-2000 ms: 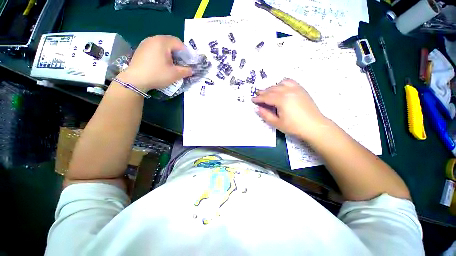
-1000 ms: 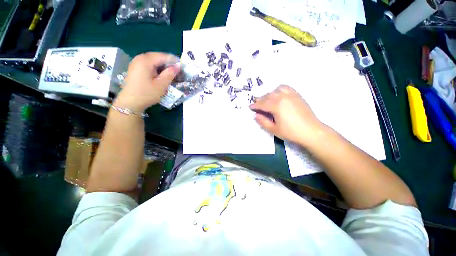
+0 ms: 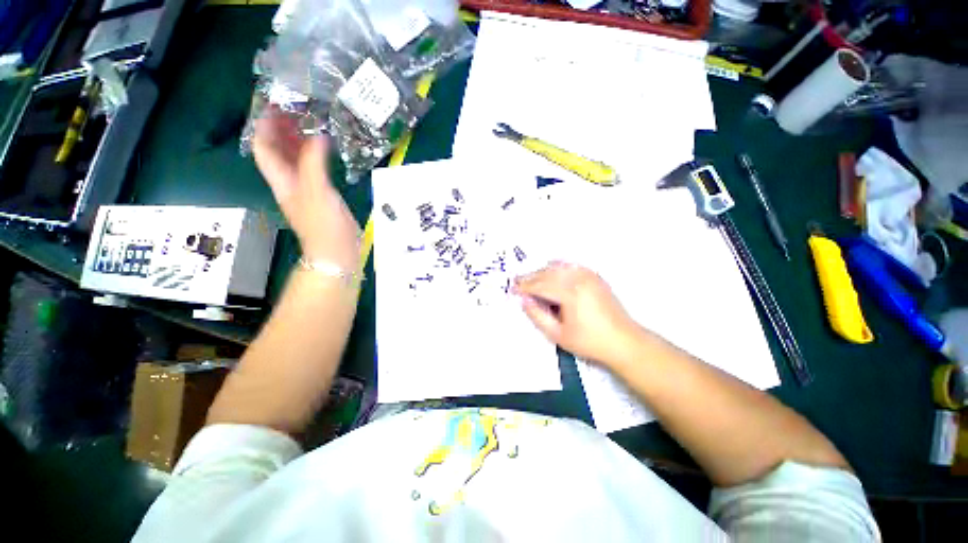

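Observation:
Several small dark metal parts [image 3: 451,249] lie loose on a white paper sheet [image 3: 467,355] in front of me. My right hand [image 3: 573,308] rests at the right side of the pile with its thumb and fingertips close together; whether a part is between them cannot be told. My left hand [image 3: 297,175] is raised at the near edge of a heap of clear zip bags [image 3: 366,90] with white labels. Its fingers are apart and blurred, and no bag is clearly gripped in it.
The white bench tester [image 3: 175,255] stands at left. A yellow-handled tool [image 3: 563,160] lies on upper papers [image 3: 584,80]. The caliper [image 3: 748,265], a pen [image 3: 764,207], yellow knife [image 3: 839,288] and blue-handled tool [image 3: 897,292] lie at right. A red tray [image 3: 594,18] is at the back.
My left hand has moved from beside the sheet up to the bag heap; the bag it held is no longer beside the sheet. The view has tilted up. My right hand stays by the pile.

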